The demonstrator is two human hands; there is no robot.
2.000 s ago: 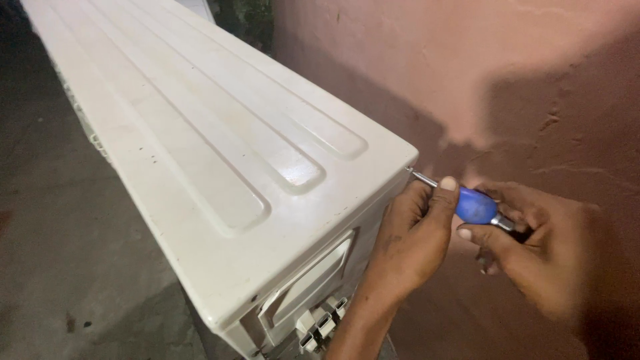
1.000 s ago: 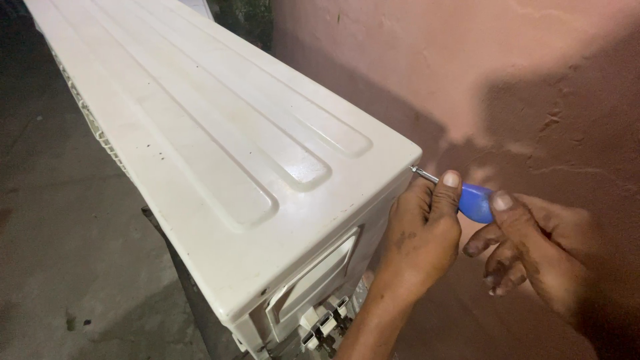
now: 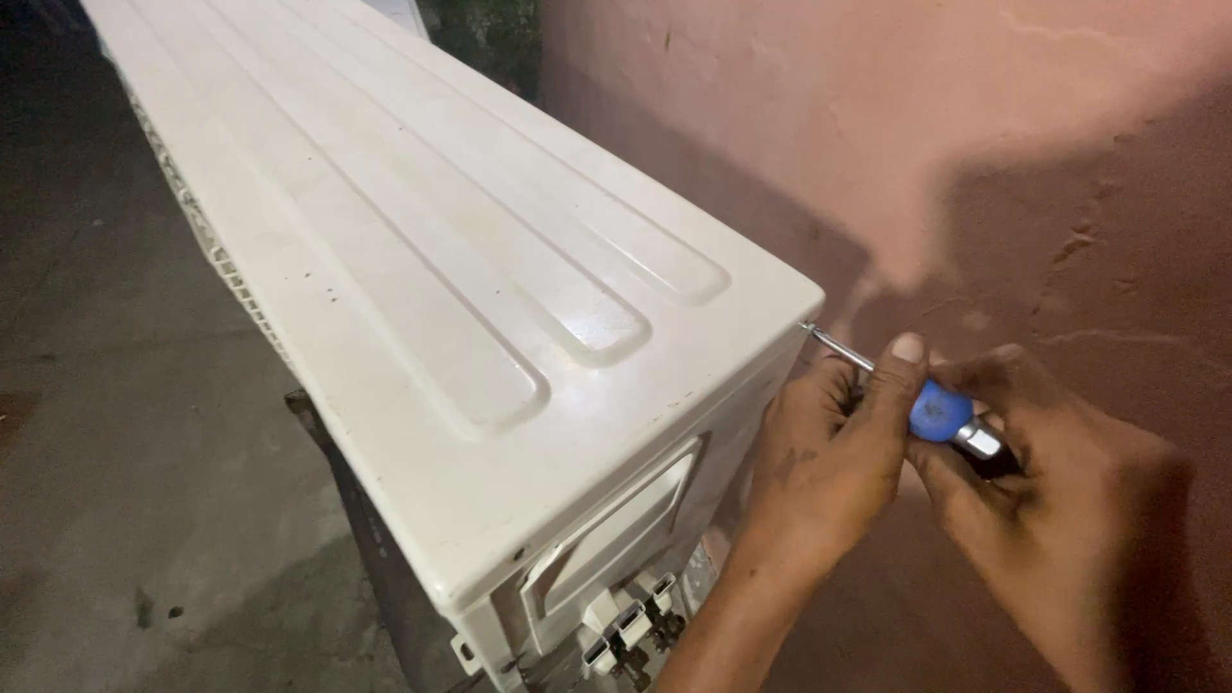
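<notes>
A screwdriver with a blue handle [image 3: 938, 412] and a silver shank points at the upper corner of a white metal air conditioner outdoor unit [image 3: 616, 385]. Its tip meets a screw [image 3: 805, 327] on the side just below the lid's edge. My left hand [image 3: 837, 452] steadies the shank and front of the handle between thumb and fingers, close to the casing. Behind it, my right hand [image 3: 1039, 491] has its fingers around the rear of the handle, where a silver collar and a dark end show. Some of the right fingers are hidden.
A pink plastered wall [image 3: 1107, 241] stands close along the unit's right side. Service valves [image 3: 630, 626] stick out low on the near end, below a recessed side panel [image 3: 616, 539]. Concrete floor [image 3: 173, 433] lies to the left, and a dark support [image 3: 361, 520] shows beneath the unit.
The fingers of my right hand, partly spread off the handle one second ago, are now wrapped around its rear end. My left hand stays at the shank by the corner.
</notes>
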